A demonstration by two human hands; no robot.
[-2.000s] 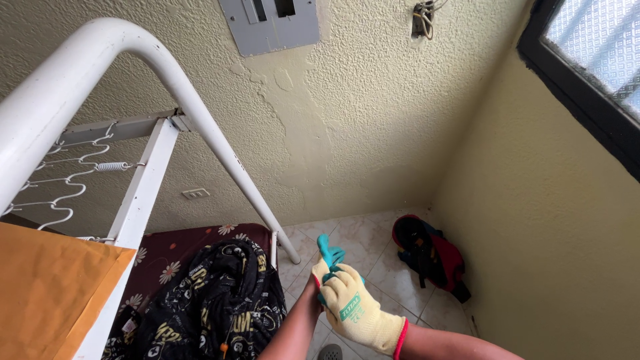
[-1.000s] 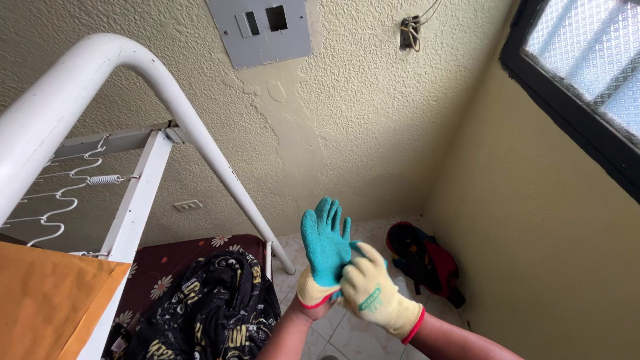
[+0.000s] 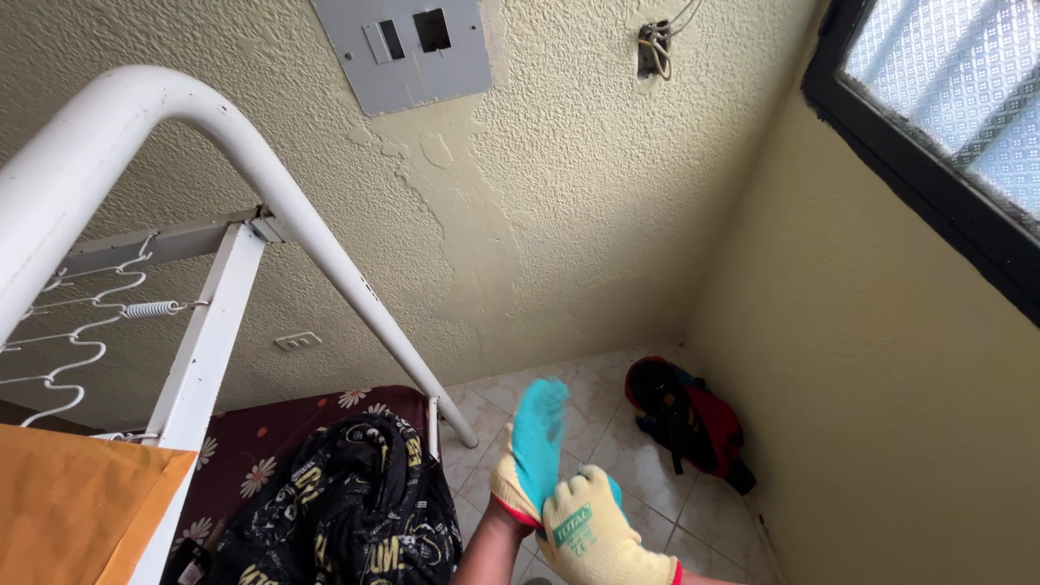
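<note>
Both hands wear cream knit work gloves with teal coated palms and red cuffs, low in the view right of centre. My left hand (image 3: 532,455) is raised with its teal palm showing; its fingers point up, close together and blurred, and it holds nothing. My right hand (image 3: 589,524), a Total glove with its cream back toward me, has its curled fingers on the lower palm and cuff edge of the left glove. Its fingertips are partly hidden, so whether they pinch the fabric is hard to see.
A white metal bunk bed frame (image 3: 325,244) with wire springs stands at left, an orange envelope (image 3: 89,504) on it. Black printed cloth (image 3: 349,504) lies on the lower floral mattress (image 3: 252,439). A red and black bag (image 3: 691,414) sits on the tiled floor. Exposed wires (image 3: 656,50) protrude from the wall.
My right hand has shifted from beside the left glove's palm down to its lower edge. The left hand's fingers, spread one second ago, are now close together.
</note>
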